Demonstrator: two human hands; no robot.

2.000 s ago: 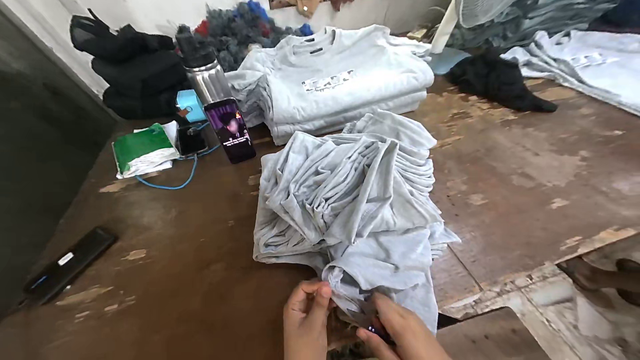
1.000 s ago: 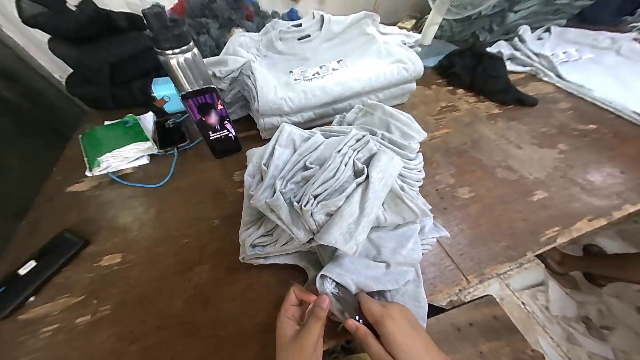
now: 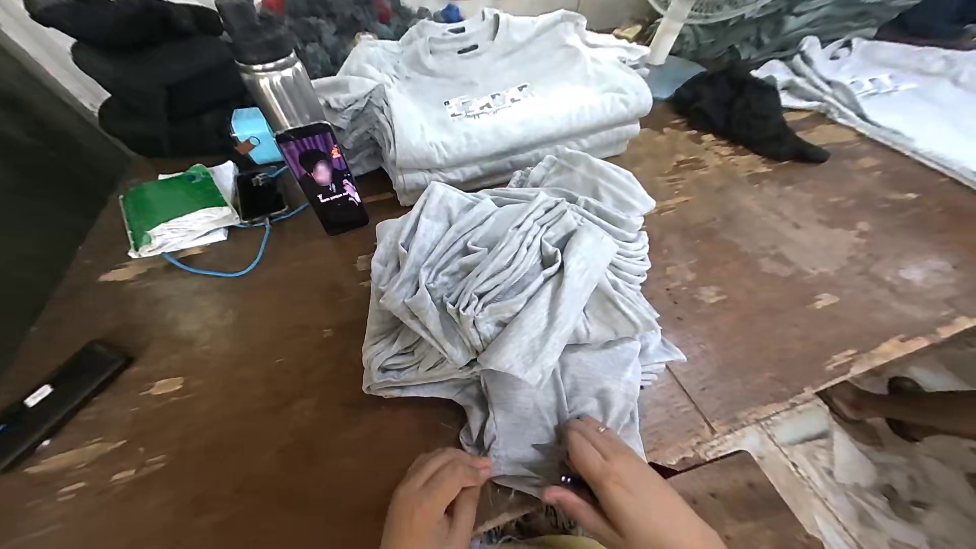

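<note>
A loose pile of light grey fabric pieces (image 3: 503, 274), apparently garments, lies bunched on the worn wooden table. One piece (image 3: 564, 396) spreads from it toward the near edge. My left hand (image 3: 442, 488) pinches the near edge of this piece between thumb and fingers. On the other side, my right hand (image 3: 610, 480) rests against the same cloth with its fingers curled around a small dark tool, mostly hidden in the palm; its kind cannot be told. Behind the pile sits a stack of folded grey T-shirts (image 3: 526, 99), the top one with a print on the chest.
A lit phone (image 3: 323, 179) leans on a steel bottle (image 3: 282, 95). Left of it are a green-covered bundle (image 3: 179, 206), a blue cable (image 3: 229, 272) and black cloth (image 3: 160, 69). A black case (image 3: 65, 396) lies far left, black fabric (image 3: 740, 110) at right. A person's foot (image 3: 862, 400) shows beyond the table.
My hands have moved apart at the cloth's near edge, where they were close together before. The near piece now lies flatter between them. The dark tool showed more plainly one second ago.
</note>
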